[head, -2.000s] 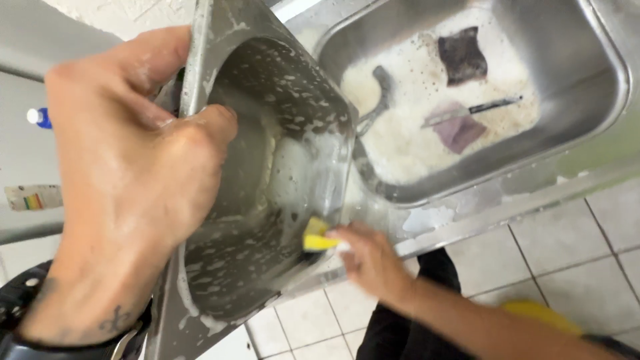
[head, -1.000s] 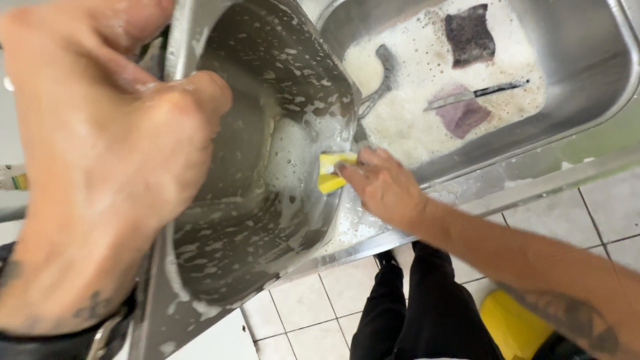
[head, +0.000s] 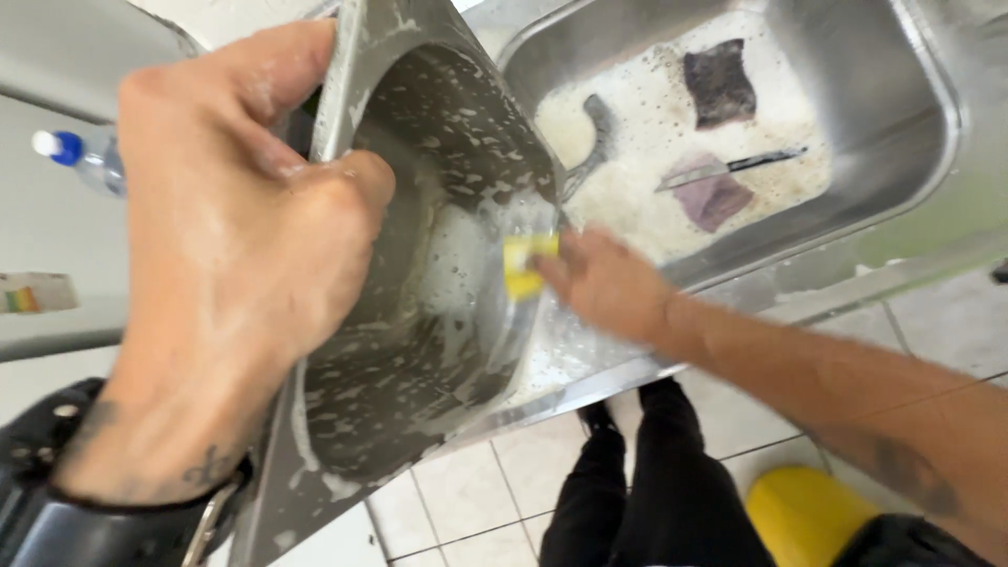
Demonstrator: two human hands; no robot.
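Note:
My left hand (head: 252, 189) grips the rim of a deep stainless steel pan (head: 409, 331), which is tilted on its side and streaked with suds. Pinched in my right hand (head: 614, 283) is a yellow sponge (head: 529, 266), pressed against the soapy wall of the pan. Beyond, the steel sink basin (head: 874, 102) holds cloudy, foamy water. A dark scouring pad (head: 720, 83), a purplish cloth or pad (head: 713, 197), a knife with a black handle (head: 760, 161) and a curved grey handle-like item (head: 598, 130) lie in it. My right hand is somewhat blurred.
A plastic bottle with a blue and white cap (head: 83, 153) is at the far left. Below the sink's front edge (head: 583, 402) are floor tiles (head: 472, 488), my black-trousered legs (head: 669, 488) and a yellow rounded object (head: 803, 512) at lower right.
The sponge in my right hand has shifted from low in the pan up along its wall. My left hand has kept its hold on the rim.

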